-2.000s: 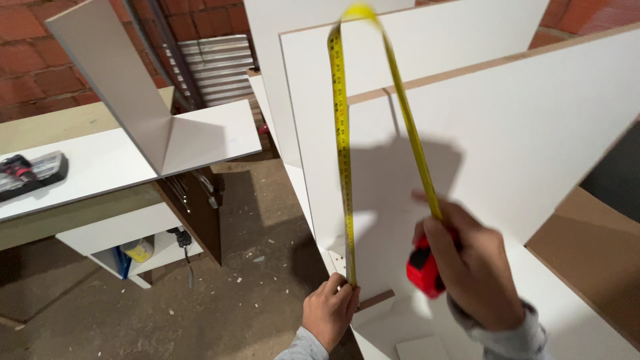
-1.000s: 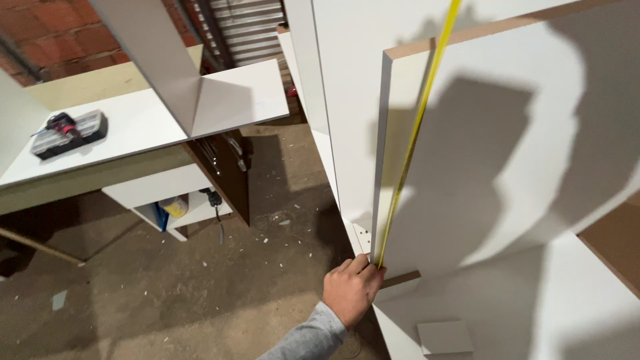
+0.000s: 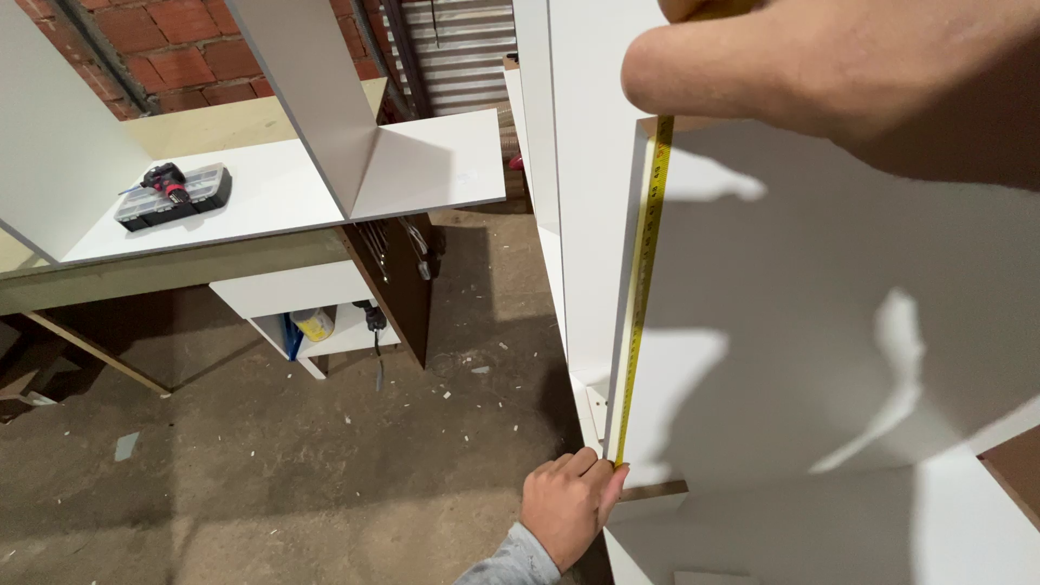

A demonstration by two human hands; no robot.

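Note:
The yellow blade of a tape measure (image 3: 643, 284) runs straight along the front edge of an upright white panel (image 3: 780, 260). My left hand (image 3: 571, 500) pinches the blade's lower end against the bottom of that edge. Large and close to the camera, my right hand (image 3: 796, 69) is at the panel's upper edge, where the blade passes under it. The tape case is not clearly visible, and the right fingertips are mostly cut off by the frame, so its grip cannot be made out.
At the left, a workbench (image 3: 284, 250) carries white panels and an organizer case (image 3: 183, 203) with a cordless drill (image 3: 168, 180) on it. Beneath are a white shelf unit (image 3: 292, 288) and a yellow-labelled tub (image 3: 314, 323). Scraps dot the concrete floor (image 3: 341, 455).
The blade, looped in the air two seconds ago, now lies straight along the panel edge. My right hand, out of view one second ago, is at the top right. My left hand stays at the lower end.

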